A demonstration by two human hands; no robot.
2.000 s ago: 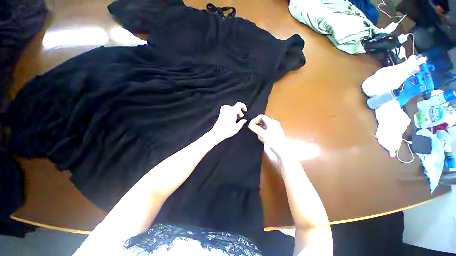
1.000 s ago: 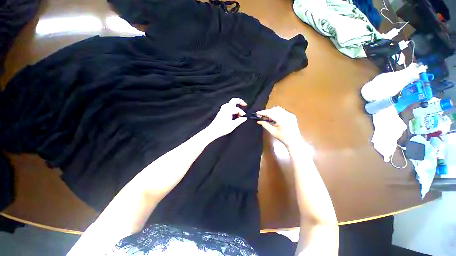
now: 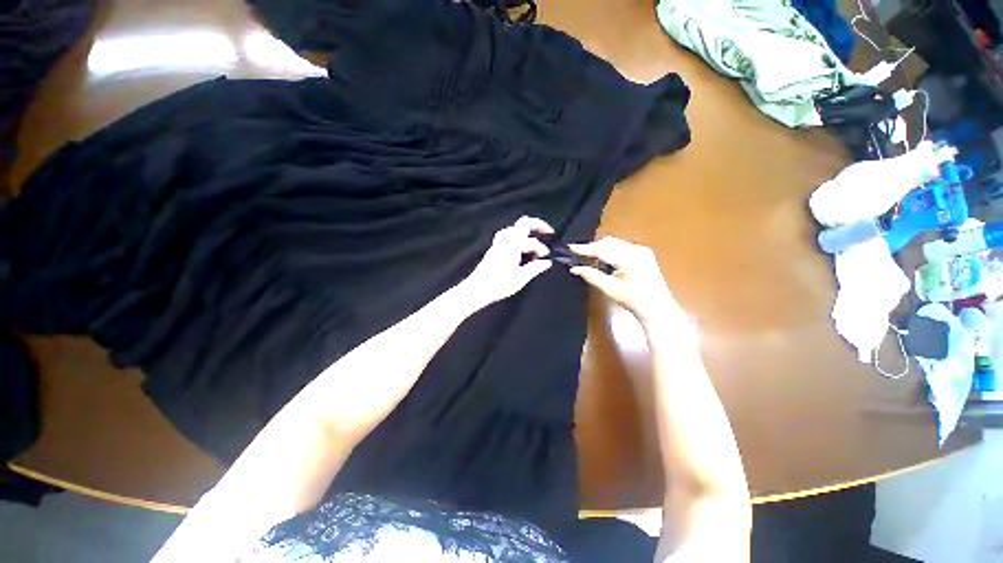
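A black dress [image 3: 330, 209] lies spread on the brown table, its gathered skirt to the left and a puff sleeve [image 3: 657, 119] at the upper right. My left hand [image 3: 515, 262] pinches the dress at its right side edge. My right hand [image 3: 624, 271] is just to the right, fingers bent around a small dark thing [image 3: 570, 257] between the hands. That thing looks like thread snips, but against the black cloth I cannot tell for sure. A thin black neck tie [image 3: 517, 9] shows at the top edge.
The glossy table [image 3: 726, 363] has a curved front edge. A pale green garment [image 3: 759, 55] lies at the far right. White and blue bottles [image 3: 929, 203], a white mask [image 3: 869, 297] and cables clutter the right side. Dark cloth [image 3: 39, 55] lies at the far left.
My right hand has moved slightly right and its fingers have shifted, so a small dark thing now shows between the hands. My left hand stays at about the same place on the dress.
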